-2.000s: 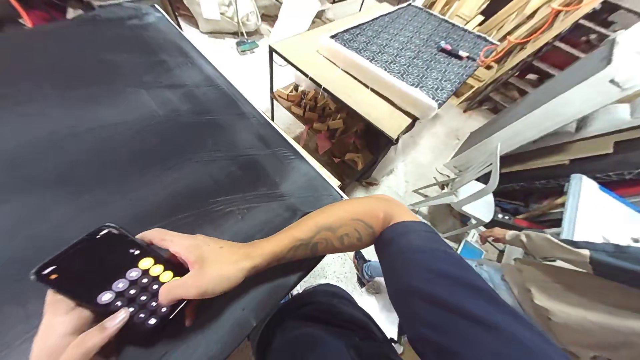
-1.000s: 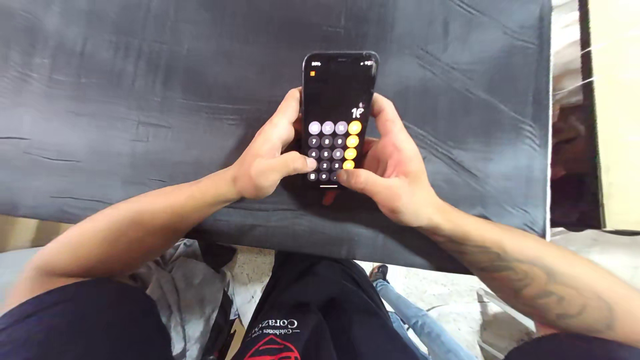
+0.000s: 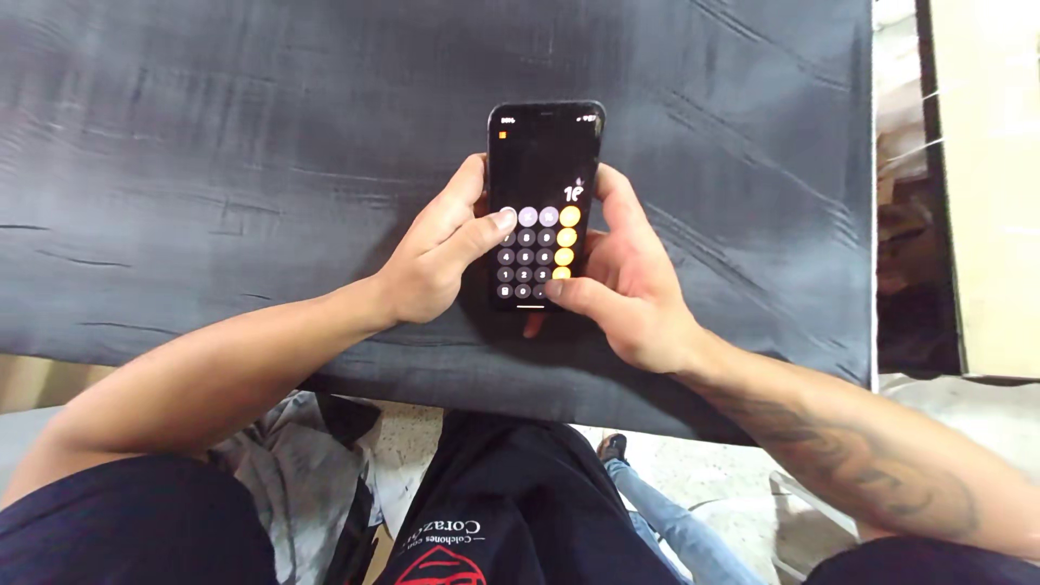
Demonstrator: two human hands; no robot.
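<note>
A black smartphone (image 3: 540,162) with a calculator on its lit screen is held upright in the view, above a table covered in dark sheeting (image 3: 284,179). My left hand (image 3: 443,248) grips the phone's left edge, its thumb over the upper left key of the keypad. On the opposite edge my right hand (image 3: 634,280) holds the phone, the thumb at the lower right keys. Most fingers of both hands are hidden behind the phone.
The sheeted table's near edge runs just in front of my body. At the right stands a pale board or tabletop (image 3: 987,187), beyond a gap. Grey cloth (image 3: 301,479) hangs at the lower left. Below the table are a jeans-clad leg (image 3: 682,520) and part of a white chair (image 3: 812,520).
My left thumb has moved up the keypad since one second ago. Both hands still hold the phone. The view has swung from the workshop's side to over the table since two seconds ago.
</note>
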